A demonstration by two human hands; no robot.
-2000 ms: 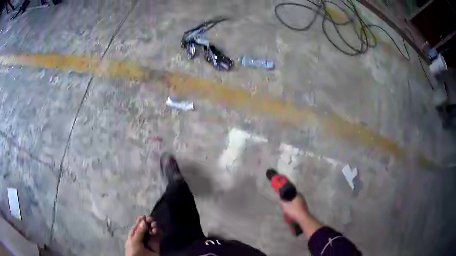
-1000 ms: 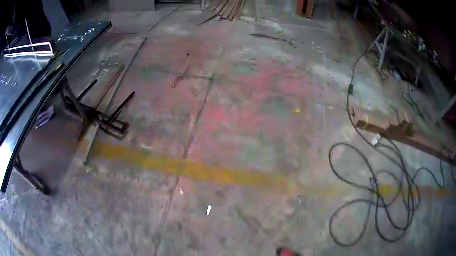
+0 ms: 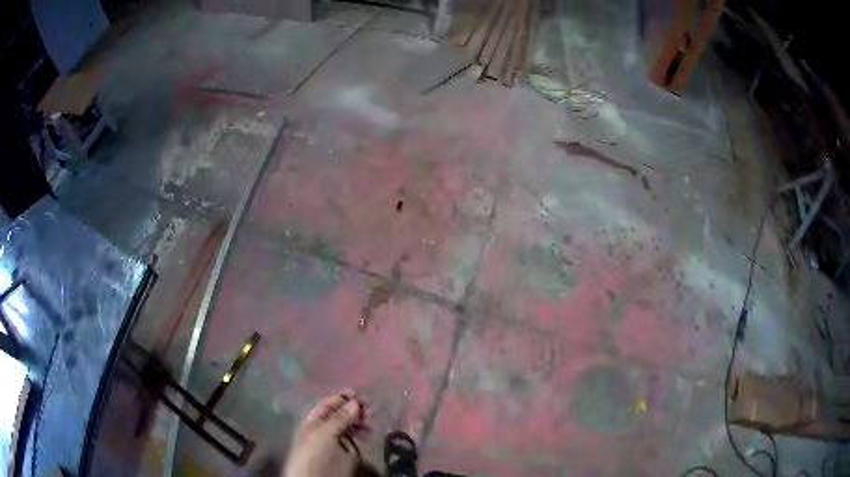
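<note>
My left hand (image 3: 324, 436) is at the bottom edge, left of centre, with its fingers curled together. A small dark thin thing (image 3: 350, 445) shows at its fingertips; it is too small and blurred to name surely, perhaps screws. My right hand and the drill are not in view. A dark shoe (image 3: 401, 455) shows at the bottom edge, just right of my left hand.
A dark metal stand (image 3: 200, 410) and a long pale strip (image 3: 212, 293) lie left of my hand. A table with a shiny sheet (image 3: 79, 252) is at the left edge. Brown strips (image 3: 503, 39) lie far ahead; a brown carton (image 3: 774, 402) and cable are at right.
The view has moved forward over the red-stained floor; the yellow line and most of the coiled cable have slid out of view. My left hand has come back into view; the red drill has left it.
</note>
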